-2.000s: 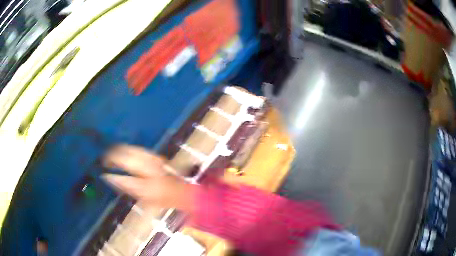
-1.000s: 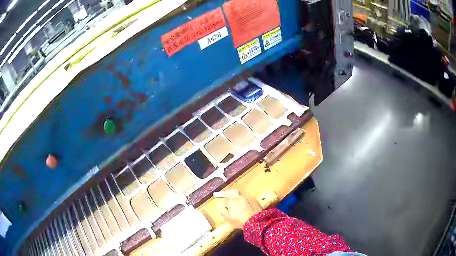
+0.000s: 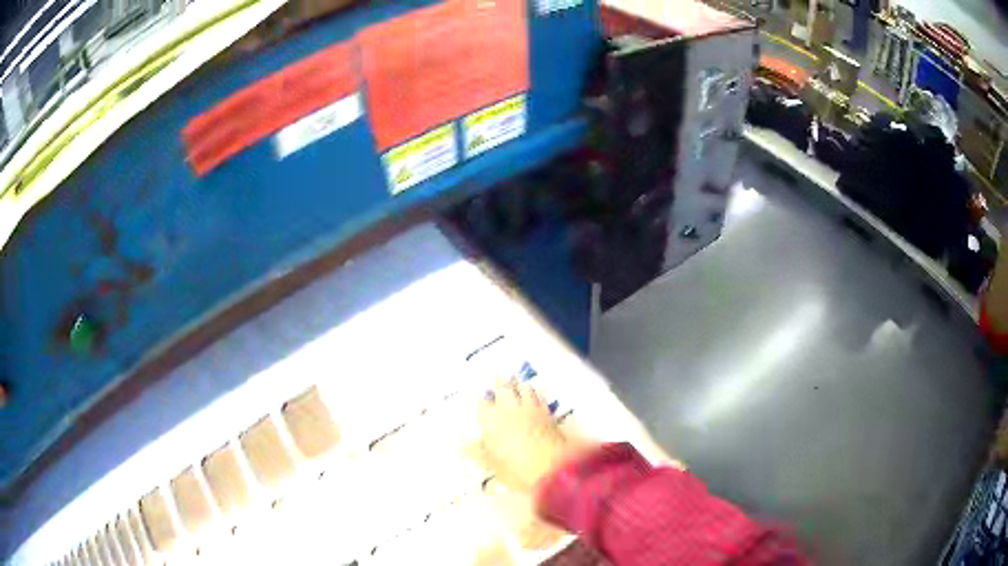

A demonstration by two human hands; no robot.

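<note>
My right hand (image 3: 520,433), in a red sleeve, reaches in from the lower right over the white sheet stock (image 3: 381,304) on the press bed. Its fingers are on a small blue cutting die (image 3: 528,374). Only bits of the die show past the fingertips; the hand hides the rest. Left of the hand the sheet has a row of tan rounded holes (image 3: 307,421), with narrow slots further left. Thin cut lines show around the hand. My left hand is not in view.
The blue press beam (image 3: 254,210) with red notices and a green button spans the upper left. The dark press end (image 3: 641,166) stands beyond the bed. Grey floor (image 3: 763,365) lies to the right, with black bundles (image 3: 906,166) along its far side.
My right hand has moved from the wooden ledge onto the die. White sheet now covers much of the bed where lattice and holes showed. The camera view has shifted.
</note>
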